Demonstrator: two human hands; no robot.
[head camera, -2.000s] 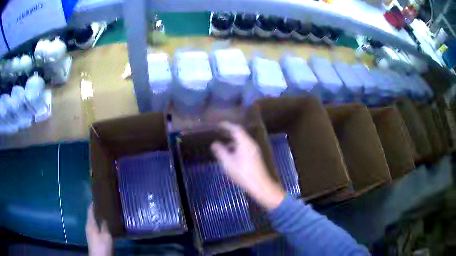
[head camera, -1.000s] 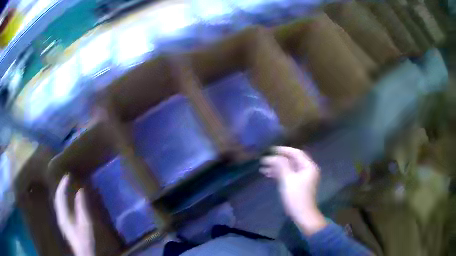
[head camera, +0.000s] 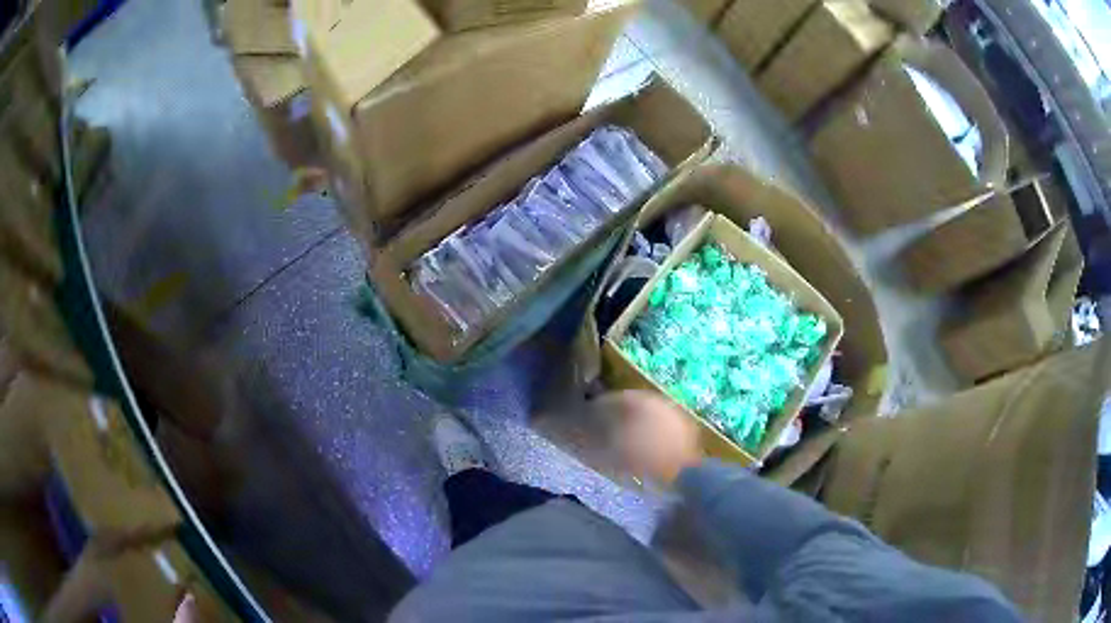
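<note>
A supply box (head camera: 619, 344) full of small crinkly clear packs with bright green contents (head camera: 729, 338) sits inside a larger round brown carton (head camera: 857, 274). To its left, a long open box (head camera: 396, 270) holds a row of flat clear bags with pale contents (head camera: 536, 225). My right hand (head camera: 646, 435) is a blur just below the near edge of the green-pack box; whether it holds anything cannot be told. A small bit of skin at the bottom left edge, probably my left hand (head camera: 184, 607), is nearly cut off.
The cartons' row and curved bench edge (head camera: 116, 377) run down the left side. Brown boxes (head camera: 895, 140) stand at the upper right. A large carton (head camera: 962, 469) is at the lower right. My legs and a shoe (head camera: 459, 441) are over the speckled floor (head camera: 292, 292).
The view has swung from the carton row on the bench to the supply boxes on the floor. My right hand is now beside the green-pack box; my left hand has almost left the picture.
</note>
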